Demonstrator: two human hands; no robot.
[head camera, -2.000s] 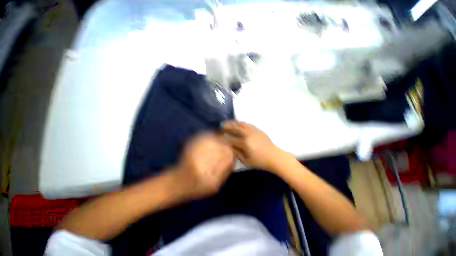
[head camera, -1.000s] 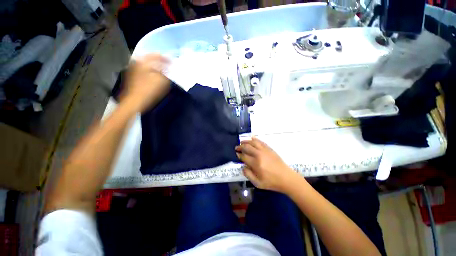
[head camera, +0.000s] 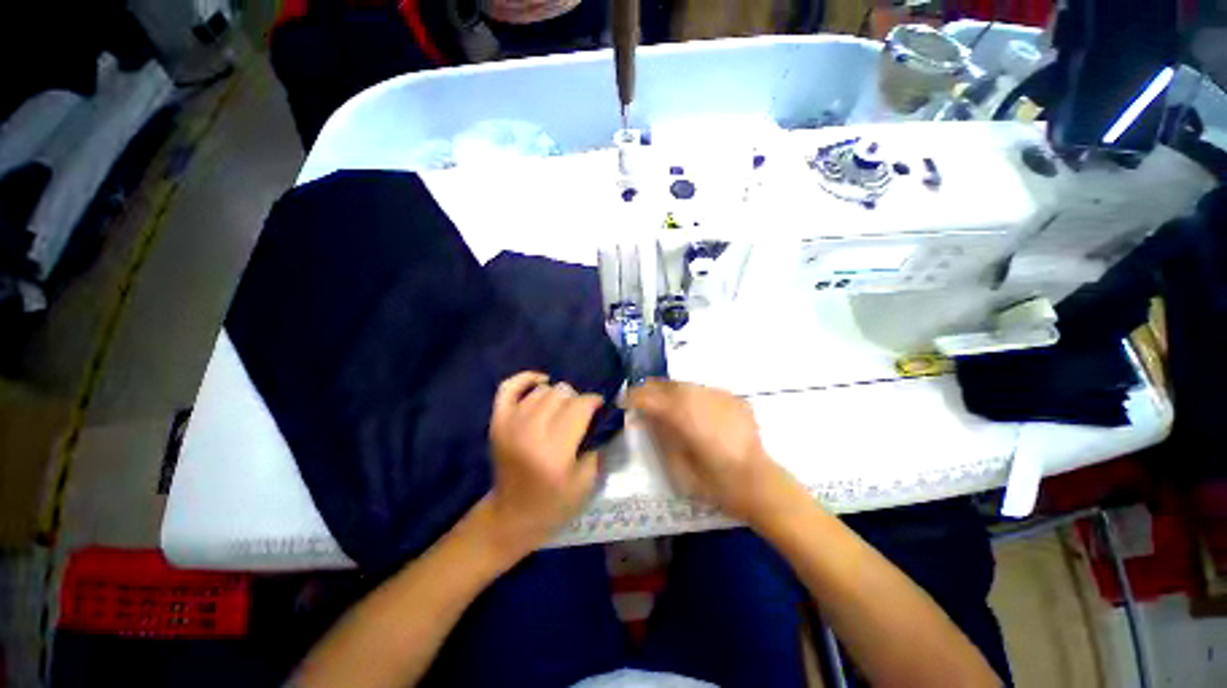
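A large dark garment panel (head camera: 363, 336) lies spread over the left part of the white machine table, with a smaller dark part reaching the needle. Its right edge lies at the presser foot (head camera: 630, 329) of the white sewing machine (head camera: 915, 202). My left hand (head camera: 542, 444) grips the panel's edge just in front of the foot, fingers curled on the cloth. My right hand (head camera: 700, 437) is beside it to the right, slightly blurred, with its fingertips at the cloth edge. Whether it pinches the cloth is unclear.
Stacked dark pieces (head camera: 1050, 383) lie under the machine arm at the right, near a yellow item (head camera: 924, 364). A white strip (head camera: 1024, 470) hangs at the table's front edge. A red crate (head camera: 155, 591) stands at lower left. A pale-blue trough (head camera: 754, 88) runs behind.
My left hand has come down from the upper left to the cloth edge near the foot. The panel now spreads farther left and back. My right hand stays near the foot.
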